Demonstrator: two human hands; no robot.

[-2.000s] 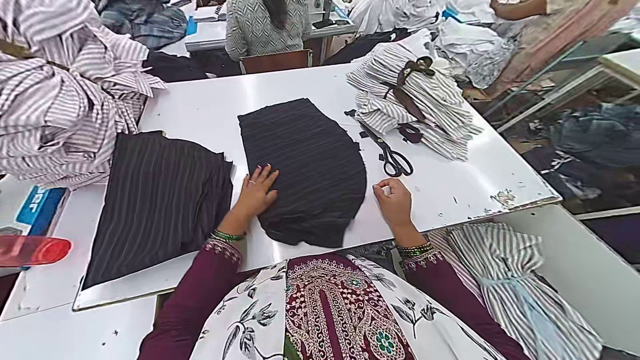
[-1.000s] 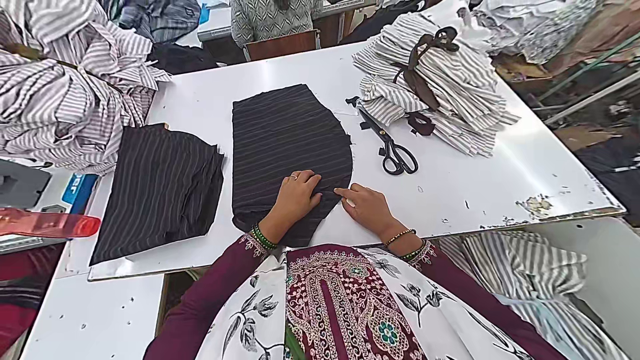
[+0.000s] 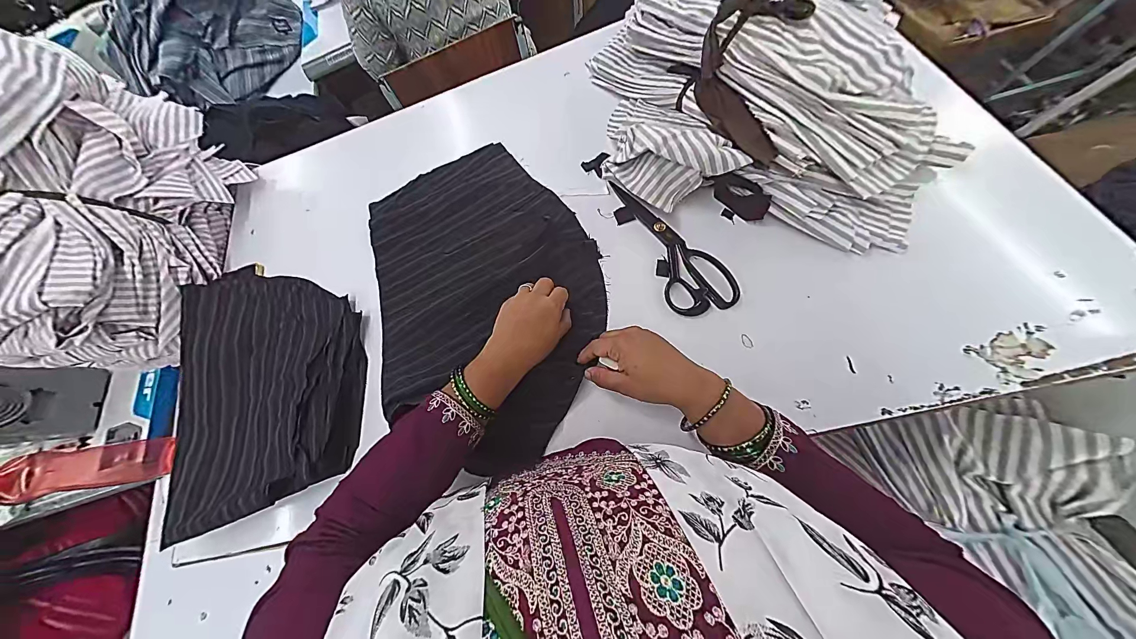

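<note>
A stack of dark striped cut fabric pieces (image 3: 470, 240) lies before me on the white table (image 3: 852, 328). My left hand (image 3: 531, 327) rests on it with curled fingers; whether they pinch the cloth cannot be told. At its right edge is my right hand (image 3: 643, 362), with a small white piece, perhaps chalk, between thumb and fingers. To the right of the stack lie black-handled fabric shears (image 3: 674, 253), with small dark scraps beside the blades. A second pile of dark striped pieces (image 3: 266, 399) lies to the left.
A bundle of grey-and-white striped fabric (image 3: 825, 115), tied with a dark strip (image 3: 732, 106), sits at the back right. Striped cloth (image 3: 98, 266) is heaped at the left, above a red translucent object (image 3: 89, 470). More striped fabric (image 3: 1003, 461) hangs below the table's right edge.
My left hand has moved right across the dark stack since the first frame. My right hand has moved left from beside the shears to the stack's edge. The view has shifted closer to the table.
</note>
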